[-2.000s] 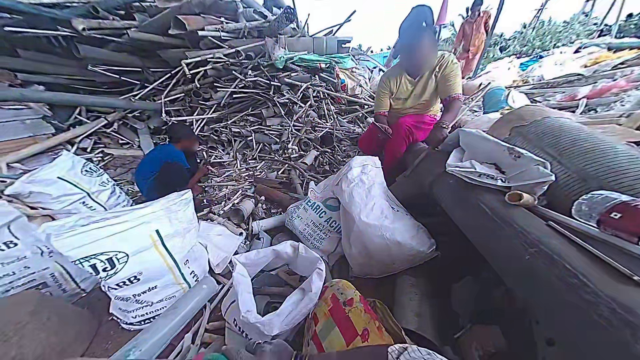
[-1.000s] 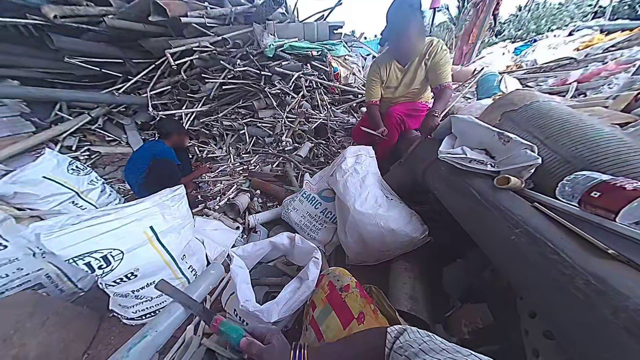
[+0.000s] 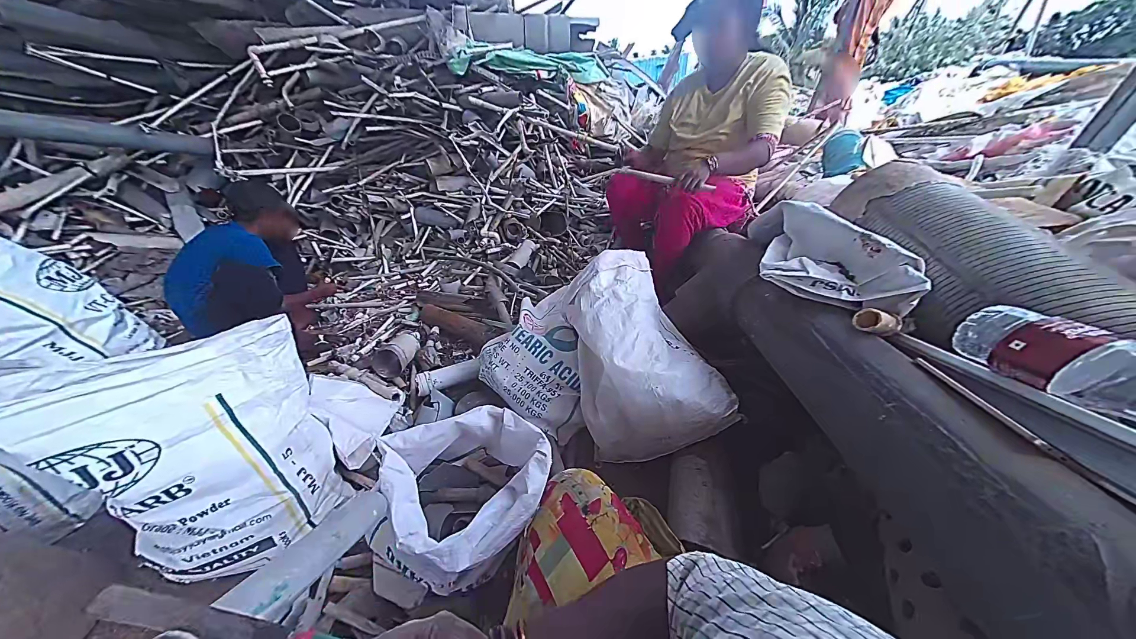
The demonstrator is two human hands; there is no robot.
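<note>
The back of my right hand (image 3: pixel 435 627) shows at the bottom edge, its forearm in a checked sleeve coming in from the right. A sliver of a green and red handle lies beside its fingers; the rest of that bladed tool is cut off below. Just above the hand stands a white woven sack (image 3: pixel 461 559) with a rolled rim, holding grey pipe pieces. A long grey plastic piece (image 3: pixel 302 559) leans left of it. Patterned red and yellow cloth (image 3: pixel 581 532) lies behind my forearm. My left hand is out of view.
Filled white sacks (image 3: pixel 213 444) stand left, and a tied sack (image 3: pixel 643 382) stands ahead. A seated person (image 3: pixel 719 133) holds a thin pipe; another in blue (image 3: pixel 222 275) crouches by the scrap pipe heap (image 3: pixel 399 160). At right are a large dark pipe (image 3: pixel 887 417) and a plastic bottle (image 3: pixel 1047 355).
The bladed tool, seen raised in my right hand one second ago, has dropped mostly below the frame with that hand. The seated person now holds a pipe across the lap.
</note>
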